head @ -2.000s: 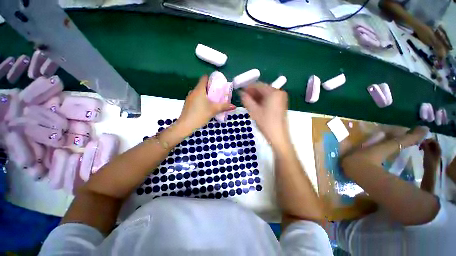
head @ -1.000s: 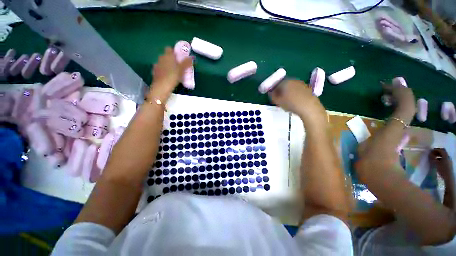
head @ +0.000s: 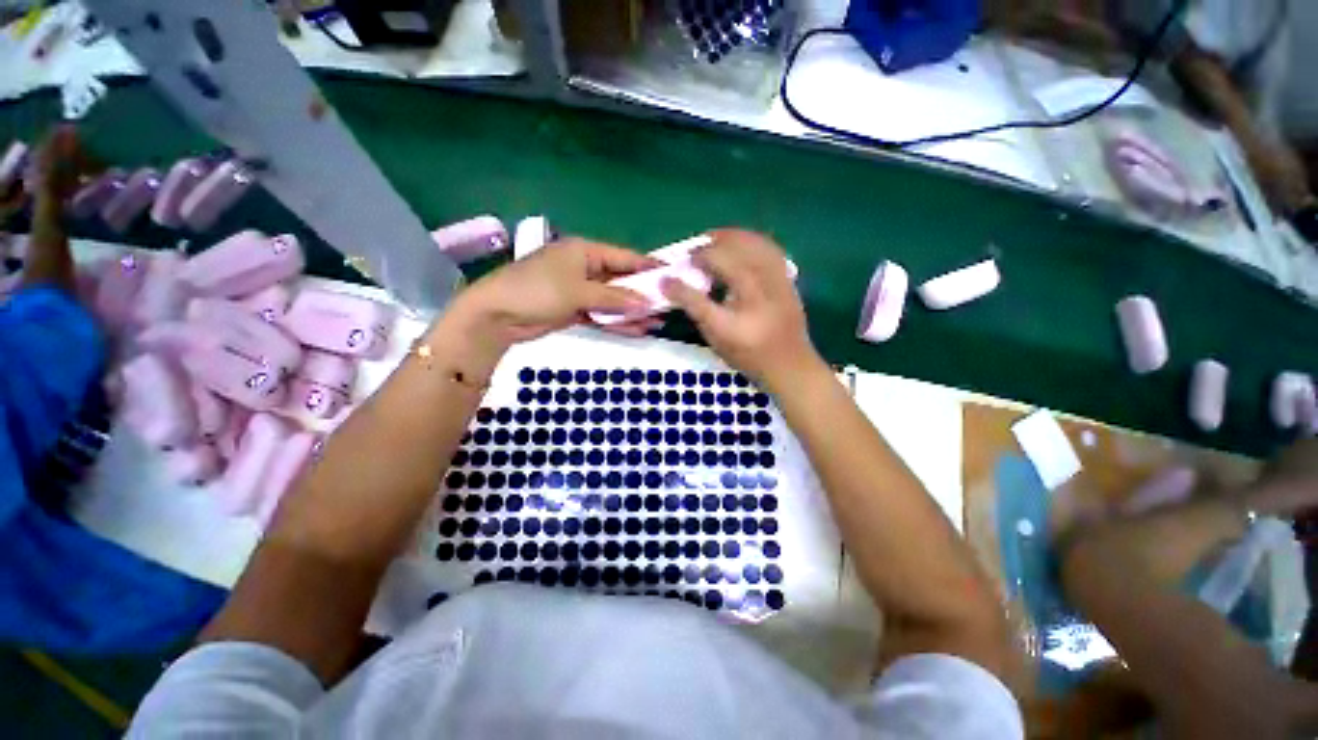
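Note:
A pale pink oblong housing (head: 653,292) is held between both my hands above the near edge of the green belt, just beyond the sticker sheet. My left hand (head: 571,294) grips its left end. My right hand (head: 749,301) grips its right end, fingers on top; part of another pale piece shows behind the right fingers. The fingers cover much of the housing, and no dark mark can be made out on it. The sticker sheet (head: 622,484), a grid of dark round dots, lies flat on the white bench below my hands.
Pink housings (head: 239,347) are heaped at left beside a grey metal post (head: 289,145). More pink pieces (head: 883,301) lie spaced along the green conveyor belt (head: 694,181). Other people's arms are at far left and right. A brown board (head: 997,434) with a white card (head: 1045,448) is at right.
Both hands were apart over the belt and have come together around one housing. A pink piece my left hand held now appears to lie on the belt near the post. The view has shifted.

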